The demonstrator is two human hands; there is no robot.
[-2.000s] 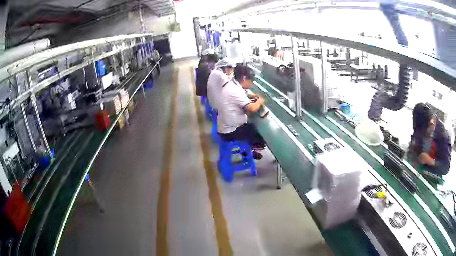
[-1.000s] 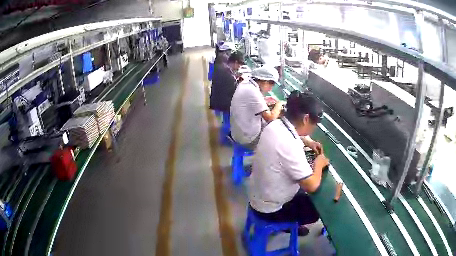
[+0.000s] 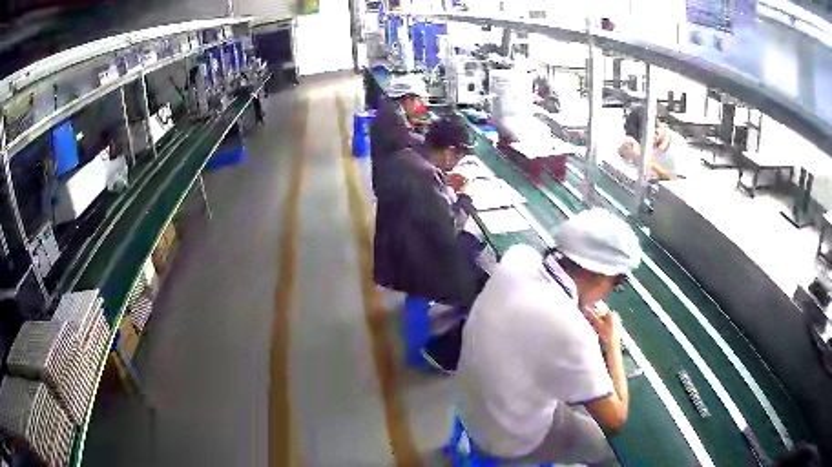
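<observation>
Neither of my hands is in the picture. Nearest in front of me is a green-topped line bench (image 3: pixel 652 401) with white strips along it, on the right side of the view. A narrow silver-grey part (image 3: pixel 693 393) lies on it between the white strips. A person in a white cap and light shirt (image 3: pixel 534 356) sits at this bench with hands raised near the face; what they hold is too small to tell.
A grey aisle (image 3: pixel 333 274) with yellow lines runs ahead. Another person in dark clothing (image 3: pixel 415 219) sits further along, on a blue stool (image 3: pixel 416 333). At left, stacked ribbed light blocks (image 3: pixel 50 365) stand on another green bench (image 3: pixel 150 214). White sheets lie beyond.
The view has moved forward along the aisle. The nearest seated person of a second ago is out of view, and the white-capped person is now close. The left stacks are nearer.
</observation>
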